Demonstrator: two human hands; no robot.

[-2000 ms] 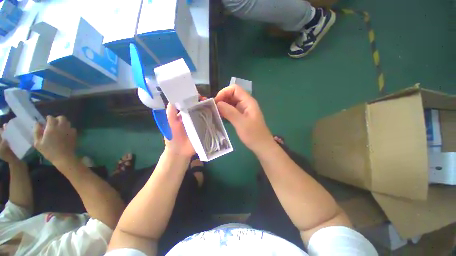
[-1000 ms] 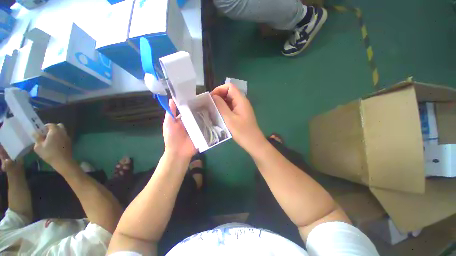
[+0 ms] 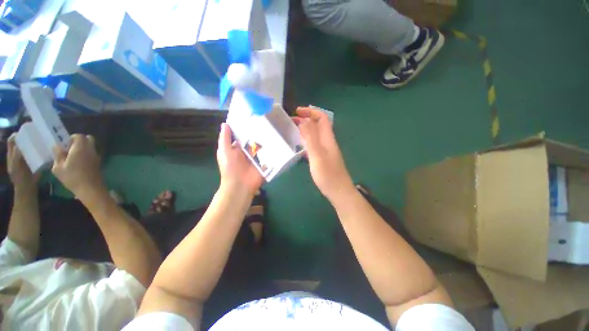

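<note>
A white box-shaped base [image 3: 266, 143] with a small orange picture on its face is held in front of me, tilted. A fan with a white hub and three bright blue blades [image 3: 239, 48] stands at its far end, slightly blurred. My left hand [image 3: 237, 161] grips the base from the left and below. My right hand [image 3: 318, 139] is at the base's right edge, fingers bent, with a small white flap [image 3: 321, 112] showing beyond the fingertips. The cable inside the base is not visible from this side.
Blue and white retail boxes [image 3: 123, 55] stand on the white table at upper left. A person's hands [image 3: 76, 165] hold a white unit at left. An open brown shipping carton [image 3: 510, 210] is on the right. Another person's leg and shoe [image 3: 413, 57] are at the top.
The base has been turned, so its picture face shows instead of the open compartment with the cable. The fan blades have swung right and up into fuller view. My hands still hold the unit.
</note>
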